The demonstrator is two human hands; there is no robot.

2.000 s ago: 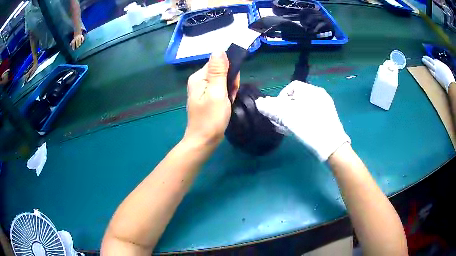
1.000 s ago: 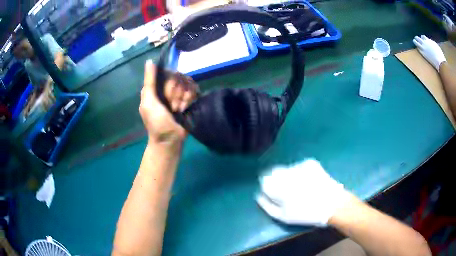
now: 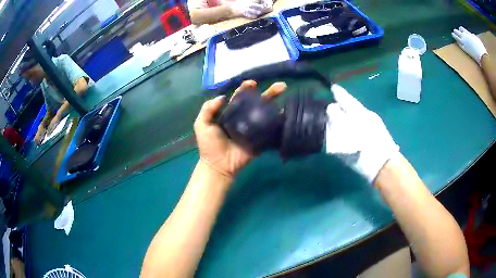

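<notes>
Black over-ear headphones [image 3: 253,122] are held above the green bench, slightly blurred, with the headband arching away at the top. My bare left hand [image 3: 220,136] grips the left ear cup, fingers behind and over it. My right hand [image 3: 359,133], in a white glove, holds the right ear cup from its outer side. The two cups are close together, and the wrinkled cushion of the right cup shows between them. Whether a cloth is in the gloved fingers I cannot tell.
Blue trays with white liners [image 3: 247,70] and black headphones lie beyond. Another blue tray [image 3: 70,172] is at left. A white bottle [image 3: 409,76] with open cap stands right, near brown cardboard [image 3: 462,70] and another person's gloved hand. A white scrap [image 3: 64,218] and fan [image 3: 66,272] are lower left.
My gloved right hand left the headphones, dropped near the bench's front edge, and is now back on the right cup. The headphones have turned, and my left hand has moved onto the left cup.
</notes>
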